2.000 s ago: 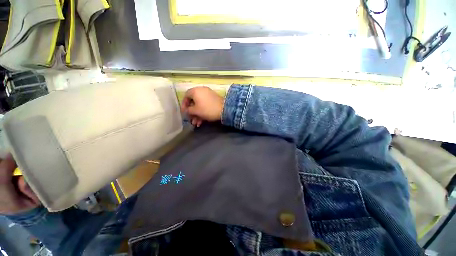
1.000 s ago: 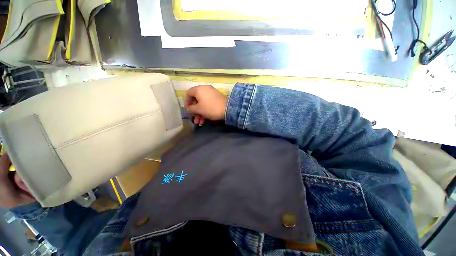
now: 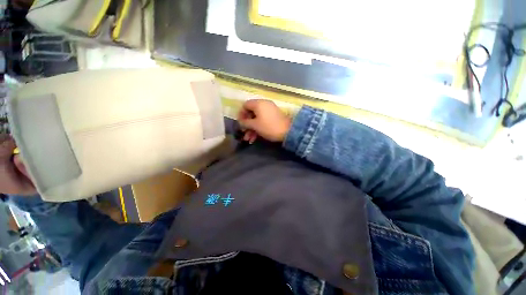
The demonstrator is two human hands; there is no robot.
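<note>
A beige bag body (image 3: pixel 138 124) is held up at the left, with a seam along its middle and a darker end patch (image 3: pixel 49 138) at its left end. A second patch (image 3: pixel 209 109) is at its right end. My left hand (image 3: pixel 14 170) grips the bag body's left end, partly cut off by the picture's edge. My right hand (image 3: pixel 262 120) is just right of the bag body, fingers curled together. Whether it holds something small cannot be seen.
Beige bag pieces with yellow edges (image 3: pixel 86 20) lie at the upper left. A grey base plate (image 3: pixel 190 43) edged in yellow lies on the white table (image 3: pixel 496 184). A cord (image 3: pixel 504 69) and dark snips (image 3: pixel 513 118) are at the right. A cardboard box (image 3: pixel 161 193) is below the bag body.
The view has turned, so the table edge now slopes down to the right. The bag body has tipped closer to level. My left hand still holds it; my right hand's pose is little changed.
</note>
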